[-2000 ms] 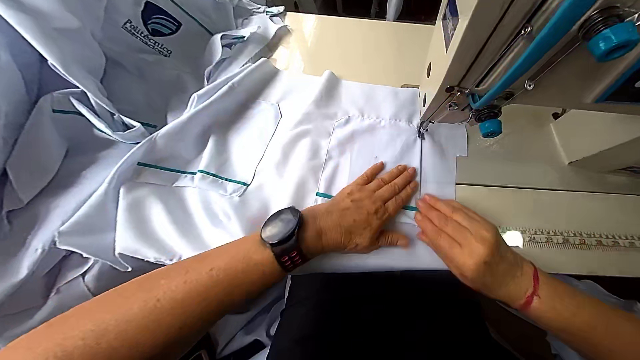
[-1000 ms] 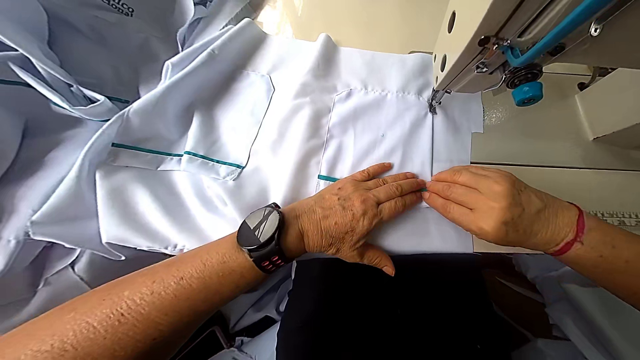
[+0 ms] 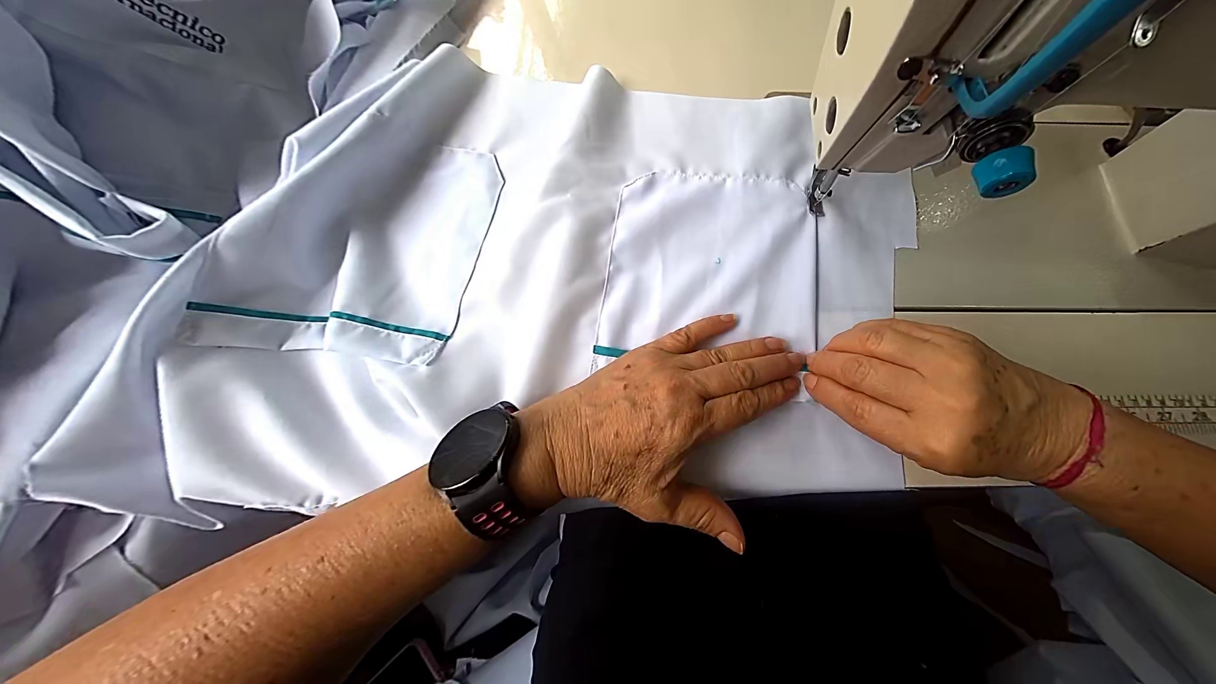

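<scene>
White fabric (image 3: pixel 560 256) lies spread on the machine bed, its right part beneath the sewing machine's presser foot (image 3: pixel 818 193). A patch pocket (image 3: pixel 708 247) with teal trim is stitched along its top and left edges in this view. My left hand (image 3: pixel 655 418) lies flat on the pocket's lower part, fingers pointing right, thumb spread. My right hand (image 3: pixel 936 394) has its fingertips together on the pocket's lower right corner, touching my left fingertips; whether they pinch cloth cannot be told. A second pocket (image 3: pixel 408 247) with teal trim lies further left.
The sewing machine head (image 3: pixel 912 66) with a blue knob (image 3: pixel 1004 172) stands at upper right. A measuring tape (image 3: pixel 1164 411) runs along the bed beside my right wrist. More white garment cloth (image 3: pixel 114 133), bearing writing, is heaped at left. Dark cloth covers my lap.
My right hand has moved in from the right edge strip to the pocket's corner, fingers now drawn together against my left fingertips. The view has shifted closer. Little differs from one second ago.
</scene>
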